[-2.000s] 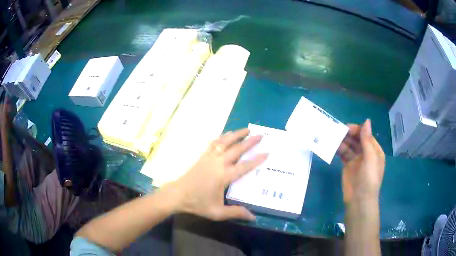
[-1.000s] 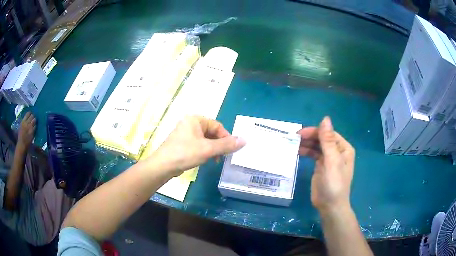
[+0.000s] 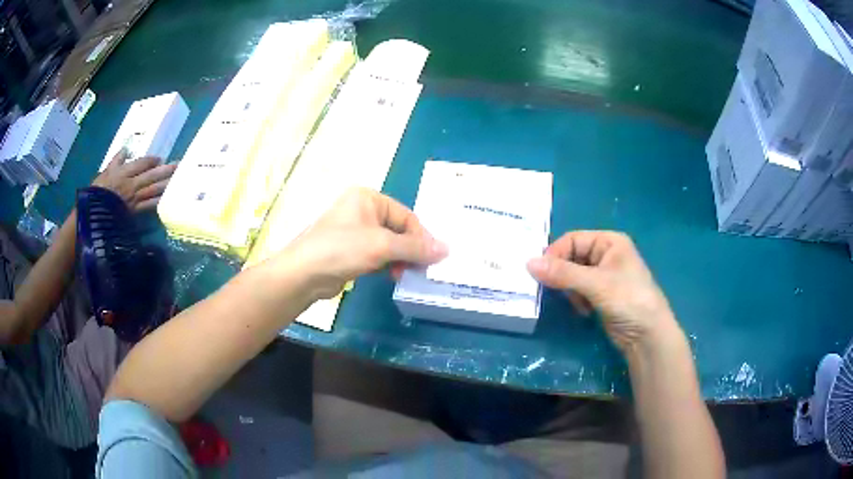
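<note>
A white product box [image 3: 468, 312] lies flat on the green bench in front of me. A white label [image 3: 482, 245] with a line of dark print lies over the box top, its lower edge a little above the box's front edge. My left hand [image 3: 374, 245] pinches the label's left edge between thumb and forefinger. My right hand [image 3: 599, 281] pinches its lower right corner. Whether the label touches the box all over cannot be told.
A stack of label sheets [image 3: 245, 131] with yellow sides and a loose label strip [image 3: 369, 140] lie at left. Stacked boxes [image 3: 786, 122] stand at right. A neighbour's hand [image 3: 140, 180] touches a white box [image 3: 161, 122] at far left, near a blue fan [image 3: 117, 262]. A white fan [image 3: 837, 398] is lower right.
The label, first held tilted at the box's right by my right hand, is now over the box between both hands. The neighbour's hand has moved onto the far-left box. The view has shifted.
</note>
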